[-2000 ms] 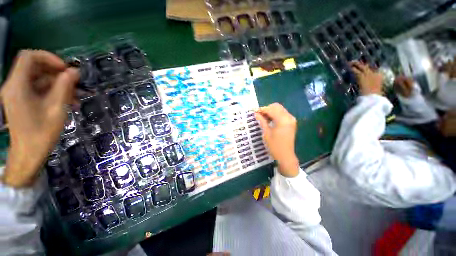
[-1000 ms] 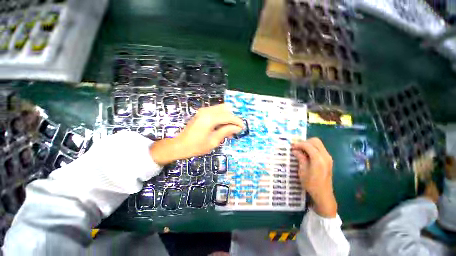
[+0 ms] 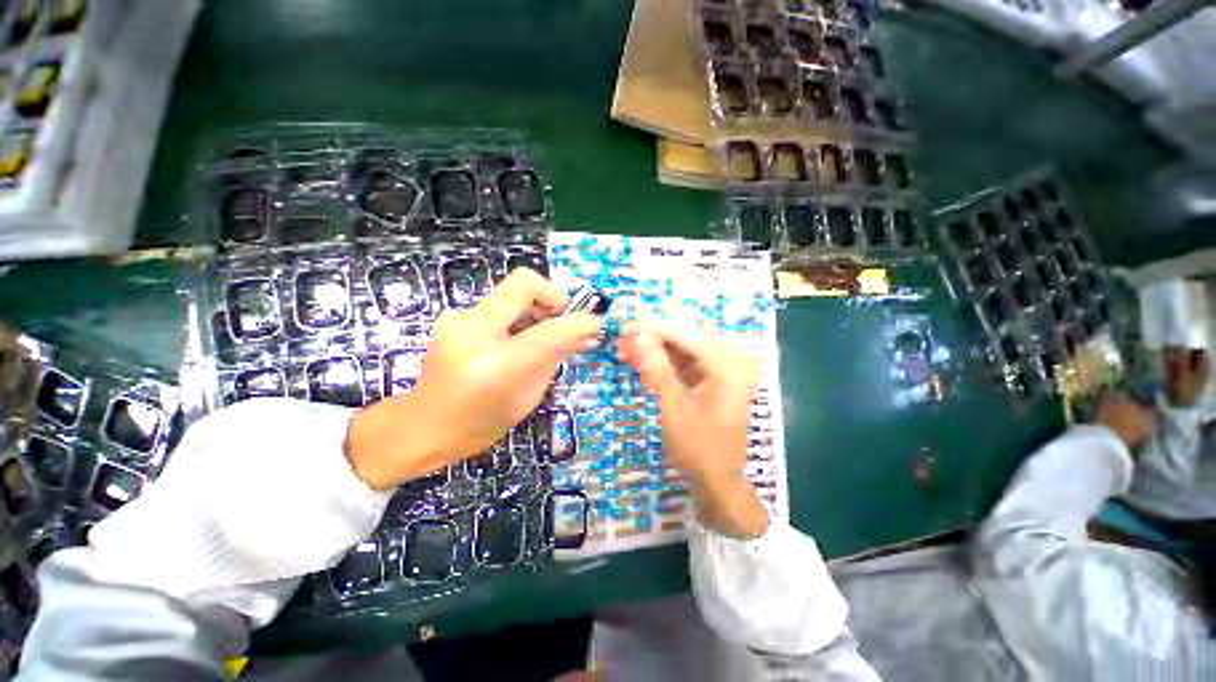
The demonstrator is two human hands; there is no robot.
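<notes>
My left hand (image 3: 487, 353) holds a small black frame (image 3: 582, 305) between thumb and fingers, tilted, above the upper left part of the sticker sheet. My right hand (image 3: 696, 406) is just right of the frame, fingertips pinched close together; whether a tiny sticker is between them cannot be told. The white sticker sheet (image 3: 627, 541) has bright blue bits and rows of short dark strips, partly hidden by both hands. The clear blister tray (image 3: 447, 533) with black frames lies left of the sheet, partly under my left hand and forearm.
Another blister tray (image 3: 60, 440) lies at far left, below a white foam tray (image 3: 80, 147). A far tray (image 3: 800, 100) rests partly on cardboard (image 3: 647, 80). A yellow label (image 3: 854, 280) lies beyond the sheet. At right are another tray (image 3: 1027, 273) and a person's white sleeve (image 3: 1067, 533).
The view has shifted. My left hand still holds the frame, now more tilted. My right hand has moved left from the sheet's dark strips to beside the frame.
</notes>
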